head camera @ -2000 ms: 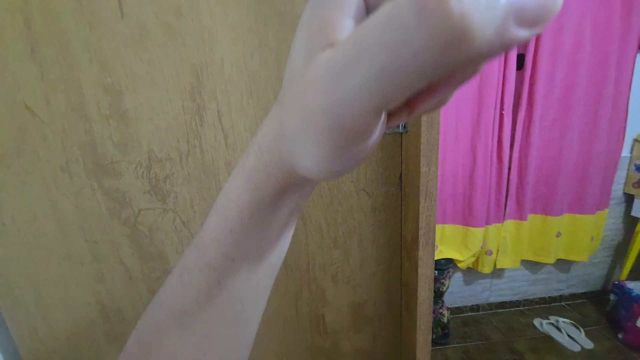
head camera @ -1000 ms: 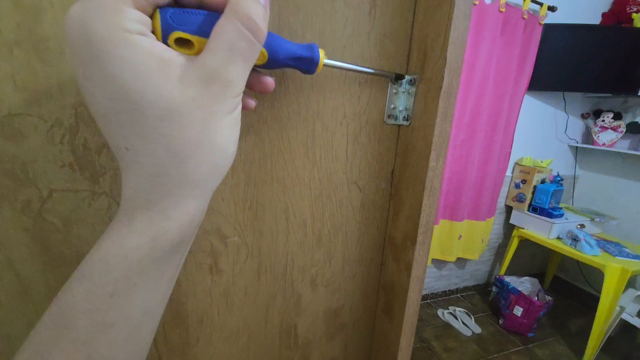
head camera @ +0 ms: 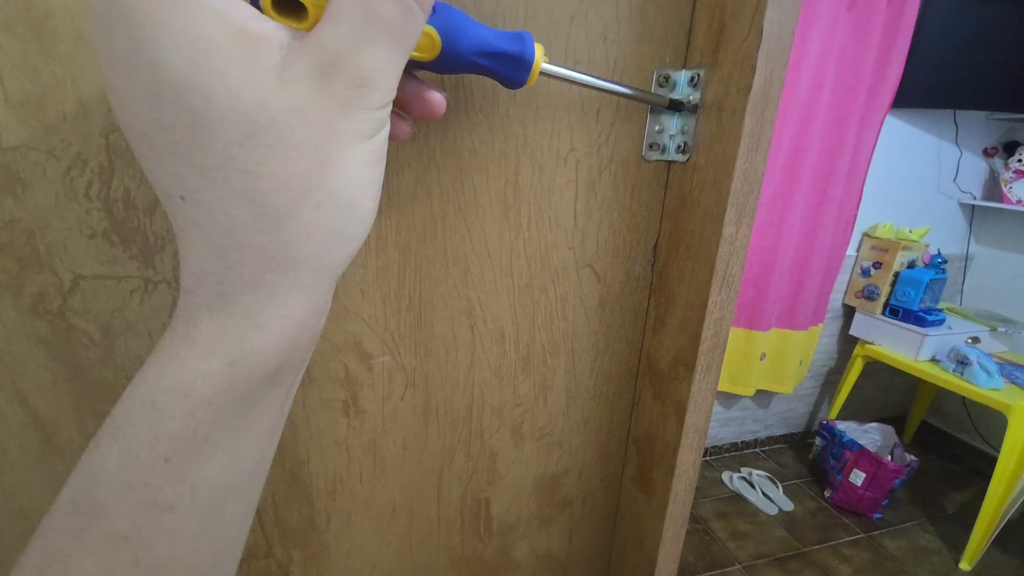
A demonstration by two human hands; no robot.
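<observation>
My left hand (head camera: 264, 120) reaches up from the lower left, closed around the blue and yellow handle of a screwdriver (head camera: 488, 48). The metal shank points right, with its dark tip against the middle of a metal hinge (head camera: 670, 148). Screws show near the hinge's corners, and the hinge spans the seam between a wood-grain panel (head camera: 480, 320) and a narrower wooden upright (head camera: 680, 320). Part of the handle is hidden by my fingers, and its butt is cut off by the top edge. My right hand is out of view.
Beyond the upright's edge hangs a pink and yellow curtain (head camera: 832, 160). At the right stands a yellow table (head camera: 960, 384) bearing a box, a white case and blue toys. White flip-flops (head camera: 756, 490) and a colourful bag (head camera: 864, 472) are on the tiled floor.
Two seconds ago neither the screwdriver nor the hinge was in view; a second ago the tip was at the hinge's upper part. It now meets the hinge nearer its middle. The view has shifted.
</observation>
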